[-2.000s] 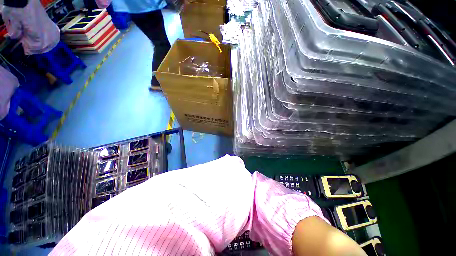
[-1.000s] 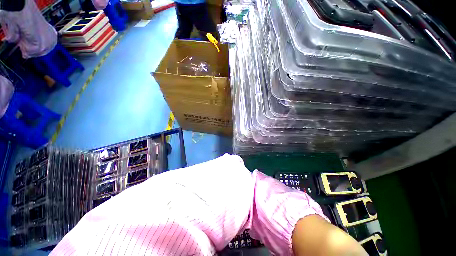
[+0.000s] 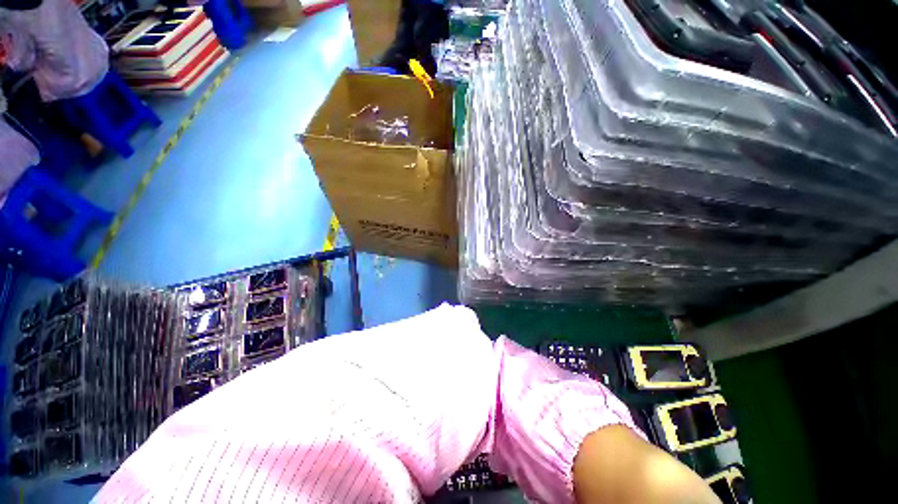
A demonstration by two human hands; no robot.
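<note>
Several flip phones (image 3: 667,367) lie open in a column on the green bench (image 3: 591,321), with black keypads to the left and gold-framed screens to the right. A pink striped sleeve crosses the lower middle, ending in a bare forearm that runs out at the bottom edge. The hand on this arm is out of the picture, and which arm it is cannot be told for sure. No other hand shows. The sleeve and forearm hide part of the phones.
Tall stacked clear blister trays (image 3: 591,197) hold dark housings on top. A pale post (image 3: 807,300) stands right. An open cardboard box (image 3: 379,187) is on the floor. Trays of dark phones (image 3: 128,364) stand lower left. People in pink sit near blue stools (image 3: 108,108); dark legs show beyond the box.
The person beyond the box has moved right and away. The view has shifted slightly. The wearer's sleeve and forearm stay in nearly the same place, and the phones look unchanged.
</note>
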